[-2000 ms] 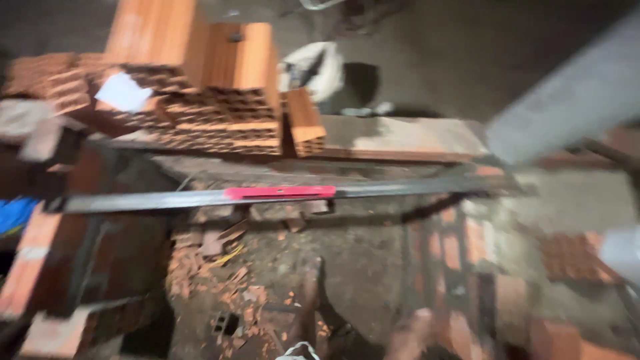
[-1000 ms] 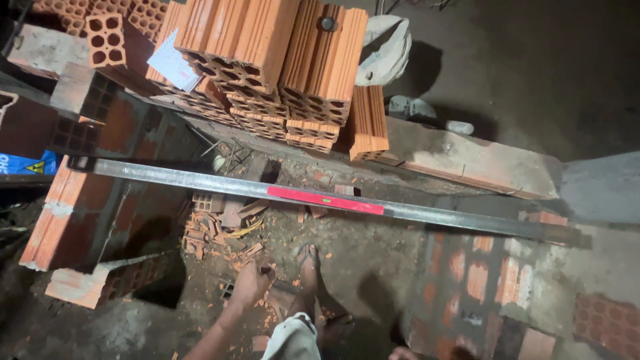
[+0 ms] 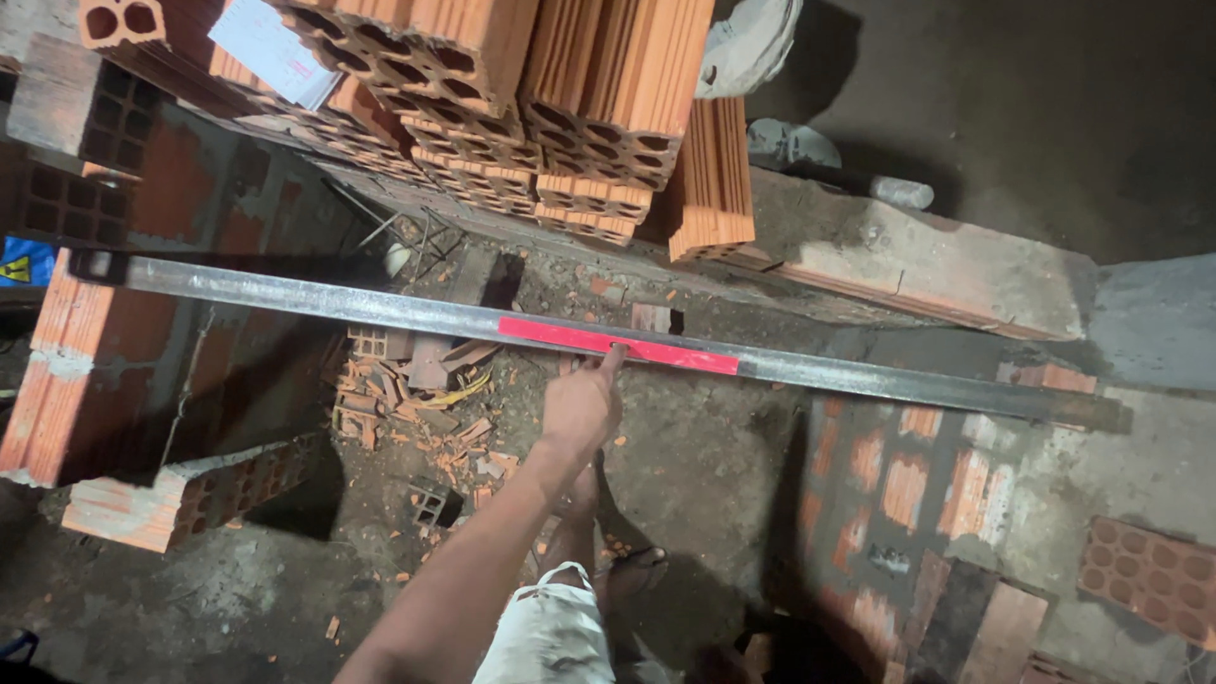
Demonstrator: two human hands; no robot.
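A long metal straightedge point(image 3: 902, 376) spans the gap between the brick wall at left point(image 3: 57, 380) and the low brick wall at right point(image 3: 888, 475). A red spirit level point(image 3: 532, 332) lies along its middle. My left hand point(image 3: 581, 404) is at the level, one fingertip on its vial area and the other fingers partly hidden below the bar; whether they grip it does not show. My right hand is out of view.
Hollow clay bricks point(image 3: 608, 85) are stacked behind the bar, with papers point(image 3: 275, 52) on them. Brick rubble point(image 3: 408, 389) and a small hollow block point(image 3: 434, 503) lie on the floor. A loose hollow brick point(image 3: 1149, 575) rests at right.
My left hand has moved up from below the bar to the red level. The straightedge still spans the same two walls.
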